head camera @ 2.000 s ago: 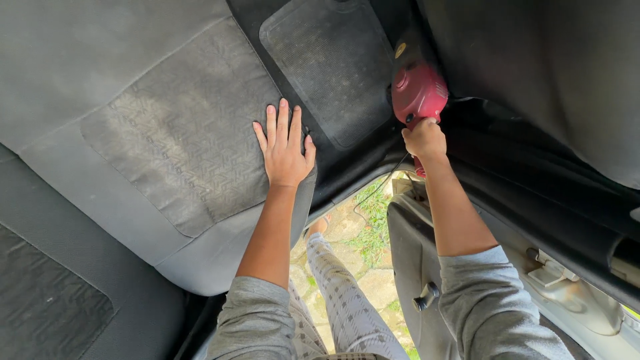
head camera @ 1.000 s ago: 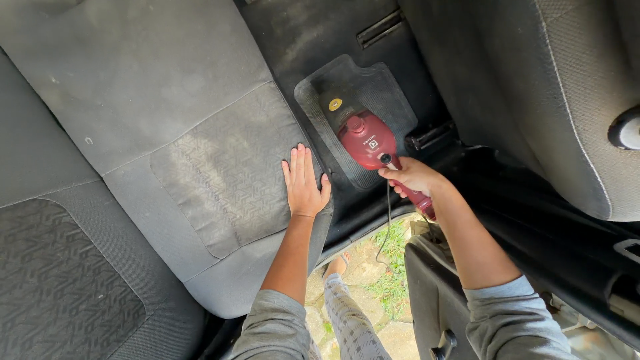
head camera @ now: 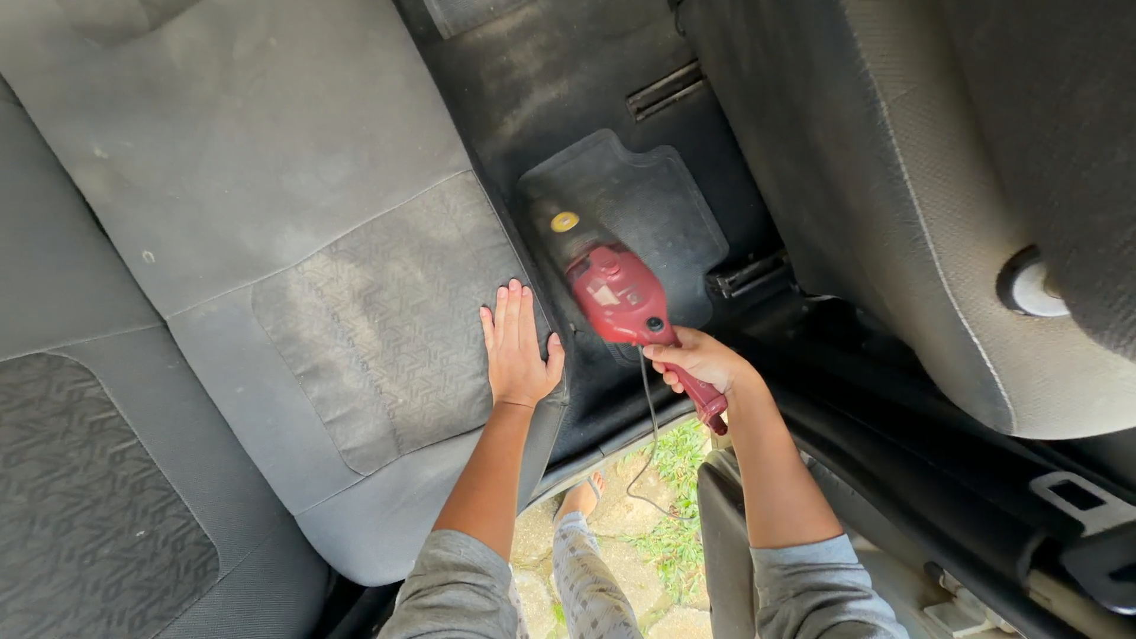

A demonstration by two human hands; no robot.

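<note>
A red handheld vacuum cleaner with a dark translucent nozzle is over the left part of the black rubber floor mat in the rear footwell. My right hand is closed around its handle, and a thin power cord hangs from the vacuum toward the door opening. Flat on the edge of the grey fabric rear seat rests my left hand, palm down, holding nothing. Whether the nozzle touches the mat cannot be told.
The front seat with a round knob bounds the right side. Metal seat rails lie on the floor. Below are the door sill, the open door and paving with grass outside. The rear backrest is at left.
Two seconds ago the vacuum was at the door-side corner of the footwell, beyond the mat; now it is over the mat. My left hand stays on the seat edge. The view has shifted.
</note>
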